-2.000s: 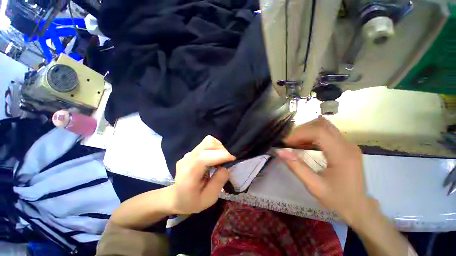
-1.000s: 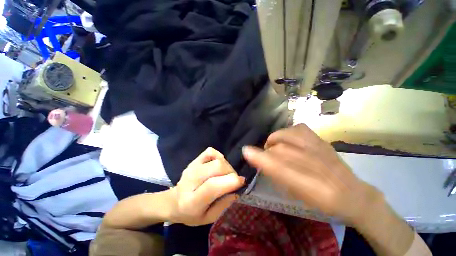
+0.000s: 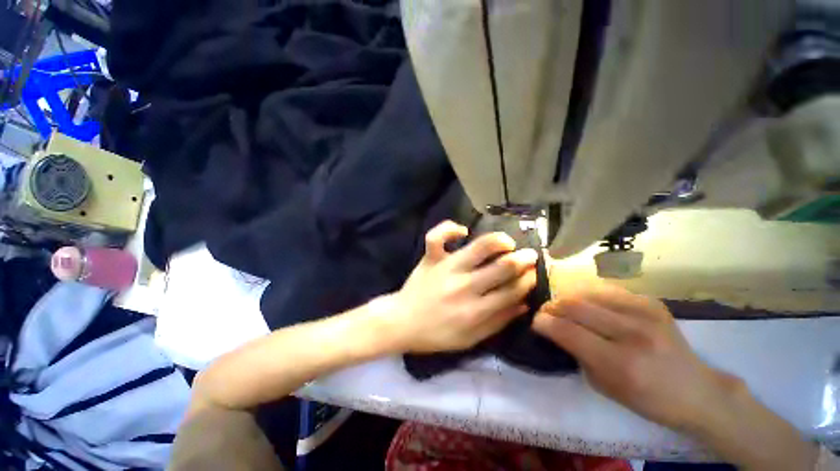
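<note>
A large black cloth (image 3: 304, 156) covers the table left of the sewing machine head (image 3: 635, 110). Its near edge lies under the lit presser foot and needle area (image 3: 532, 224). My left hand (image 3: 470, 294) lies on the cloth just in front of the foot, fingers bent and pressing it down. My right hand (image 3: 626, 345) is right of it, fingertips pinching the cloth edge beside the needle area. A dark folded strip runs between both hands towards the foot. The needle tip cannot be made out.
The cream machine bed (image 3: 737, 262) is at right. The white table (image 3: 737, 359) has a worn front edge. At left are a pink thread cone (image 3: 106, 268), a cream box with a round disc (image 3: 92, 189) and striped light grey-blue cloth (image 3: 101, 368). Red patterned cloth (image 3: 479, 453) lies below.
Both hands have moved up to the presser foot with the black cloth edge. My left hand now lies spread on the cloth. The view has moved closer to the machine head.
</note>
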